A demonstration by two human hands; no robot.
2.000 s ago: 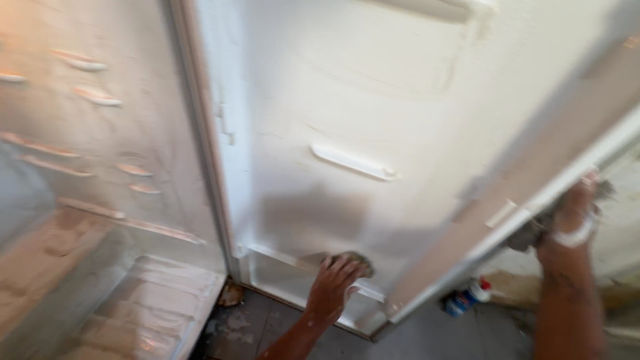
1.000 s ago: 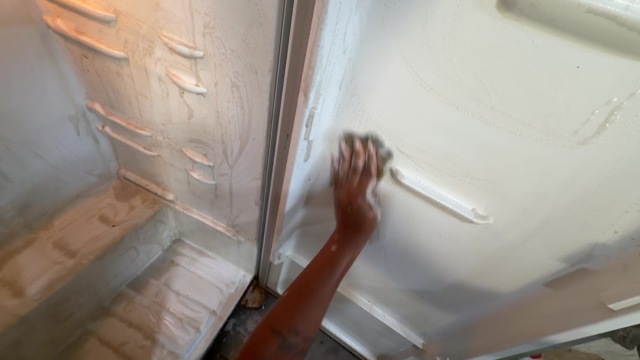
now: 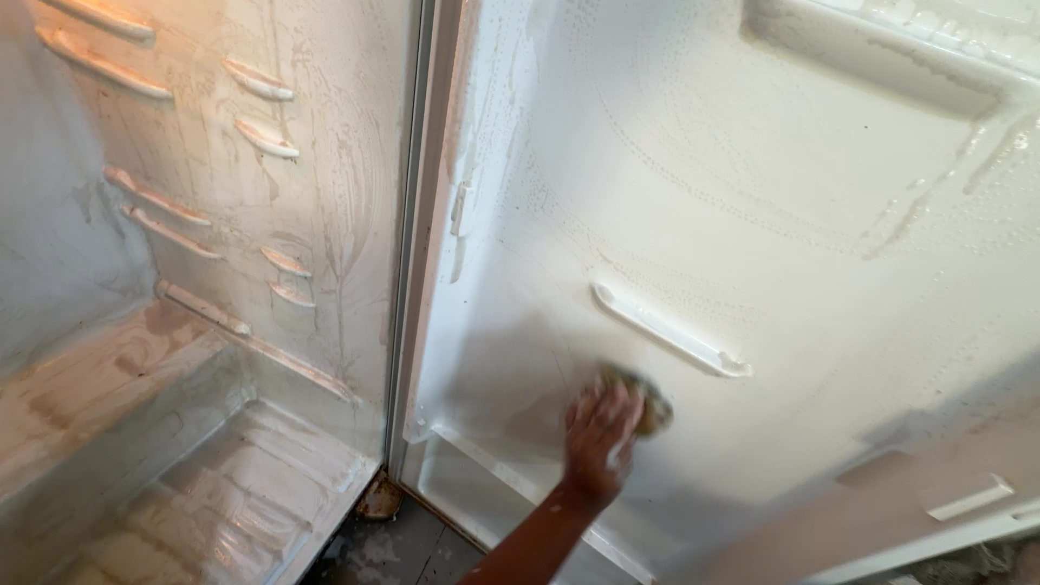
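My left hand (image 3: pixel 600 435) presses a wet, brownish-green scrubbing pad (image 3: pixel 654 410) against the inner panel of an open refrigerator door (image 3: pixel 812 325). Both hand and pad are blurred, below the short raised white ledge (image 3: pixel 670 331) on the panel. White suds cling to the skin near the wrist. Streaks and drops of soapy liquid mark the panel. My right hand is out of view.
On the left is the refrigerator cabinet's inner wall (image 3: pixel 349 146), streaked, with moulded shelf ribs (image 3: pixel 264 81) and a ridged bottom (image 3: pixel 244 487). The door's hinge edge (image 3: pixel 414 203) stands beside it. Wet dark floor tiles (image 3: pixel 431 544) lie below.
From near the door's bottom, my left hand rose to beside the short ledge, then came down below it with the pad. My right hand, in view at first, has left the view. The view has shifted.
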